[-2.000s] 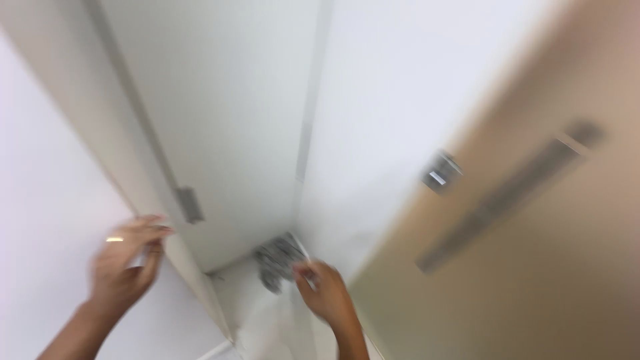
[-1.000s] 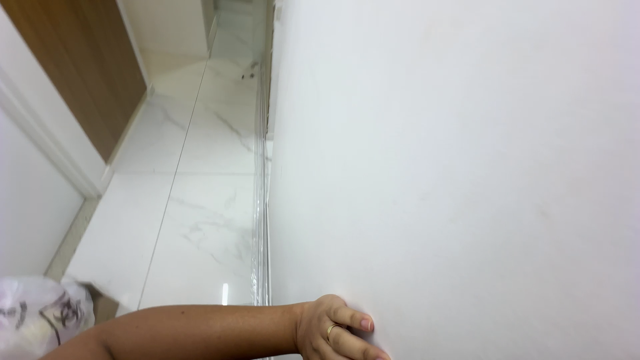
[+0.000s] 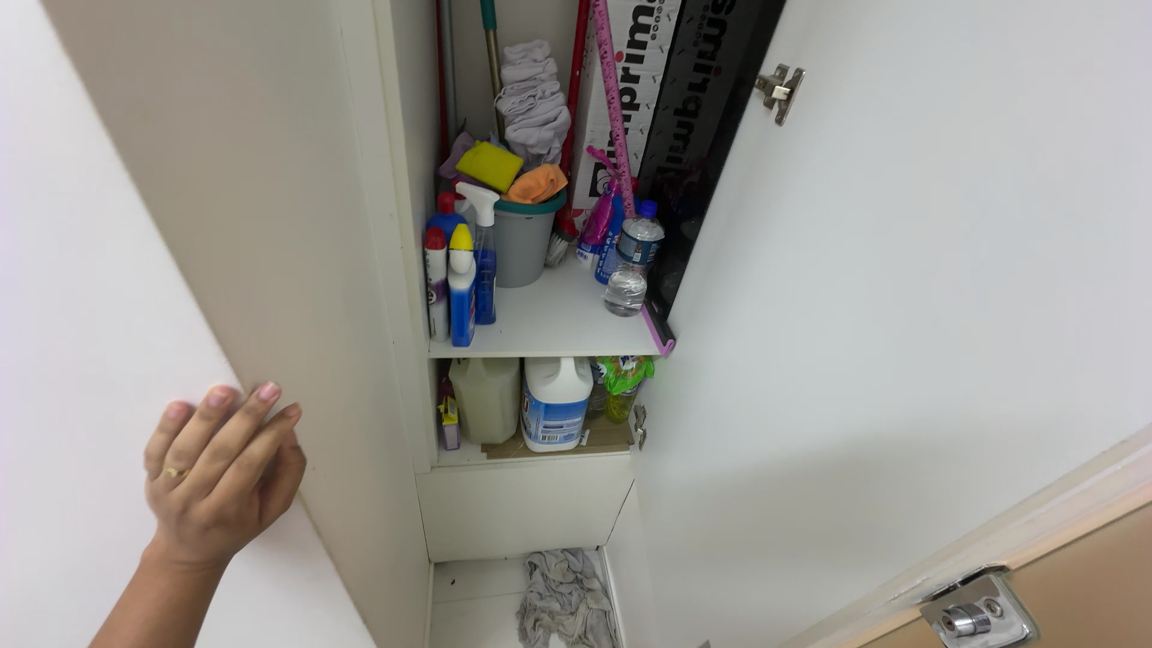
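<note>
My left hand (image 3: 225, 477), with a ring on one finger, rests on the edge of a white panel (image 3: 117, 297) at the left. My right hand is out of view. Before me stands an open cabinet. Its upper shelf (image 3: 558, 328) holds a grey bucket (image 3: 524, 247) with a yellow sponge (image 3: 490, 166) and an orange cloth (image 3: 537, 184), a spray bottle (image 3: 484, 261), other cleaner bottles and a clear plastic bottle (image 3: 630, 270). Lower down are a white jug (image 3: 556, 409) and a cloudy plastic jug (image 3: 486, 400). Crumpled grey cloths (image 3: 565, 598) lie at the bottom.
The open white door (image 3: 900, 270), with a metal hinge (image 3: 780, 93), fills the right. A metal lock (image 3: 981, 612) is at the lower right. Long handles, a folded whitish cloth (image 3: 533, 103) and a printed cardboard box (image 3: 630, 90) stand at the back of the cabinet.
The view has swung from the white surface and marble-look floor to the open cabinet. Its stocked shelves now show. My right hand, seen two seconds ago, is out of view.
</note>
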